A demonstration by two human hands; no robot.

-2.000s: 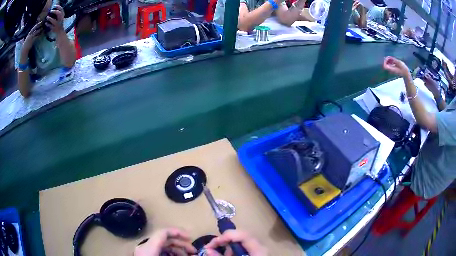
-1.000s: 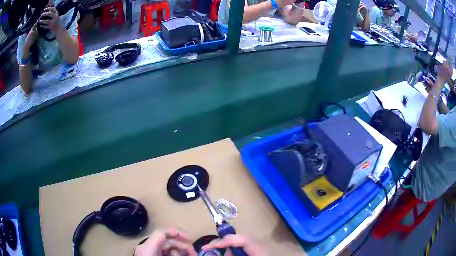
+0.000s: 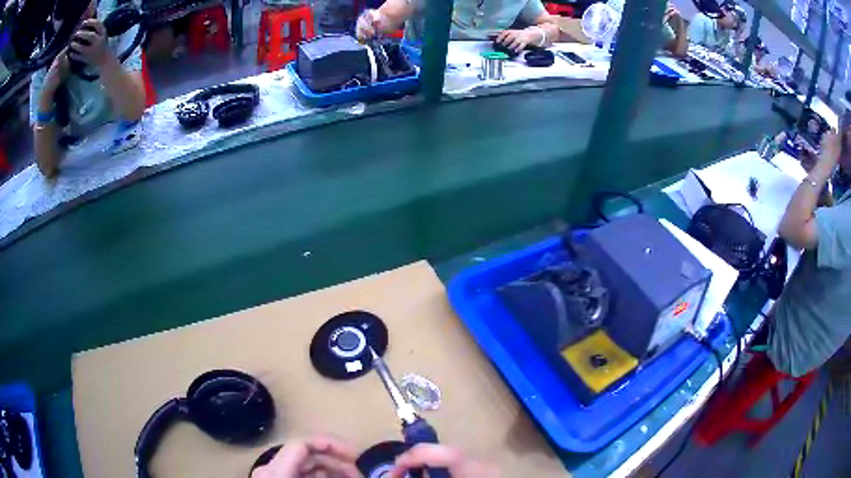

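Note:
My right hand (image 3: pixel 446 461) is at the bottom edge, partly cut off, with the dark handle of the soldering iron (image 3: pixel 420 432) in it. The iron's metal barrel points up and left, its tip near the rim of a flat black speaker driver (image 3: pixel 349 344) with a silver centre and white label. My left hand (image 3: pixel 319 459) is beside it, fingers bent, at a second black disc (image 3: pixel 381 456) cut off by the edge. What its fingertips touch is too small to tell. A silvery coil (image 3: pixel 422 392) lies right of the iron.
A black headphone (image 3: pixel 230 407) lies on the left of the cardboard sheet (image 3: pixel 187 331). At right a blue tray (image 3: pixel 504 369) holds the soldering station (image 3: pixel 644 280), iron stand (image 3: pixel 551 303) and yellow sponge (image 3: pixel 599 360). A green post (image 3: pixel 611 121) stands behind. Other workers sit at benches across and at right.
My right hand and the iron have shifted slightly. The tip, beside the driver in all frames, moved a little left from the first frame. Across the bench, a worker's hand now reaches to the grey box.

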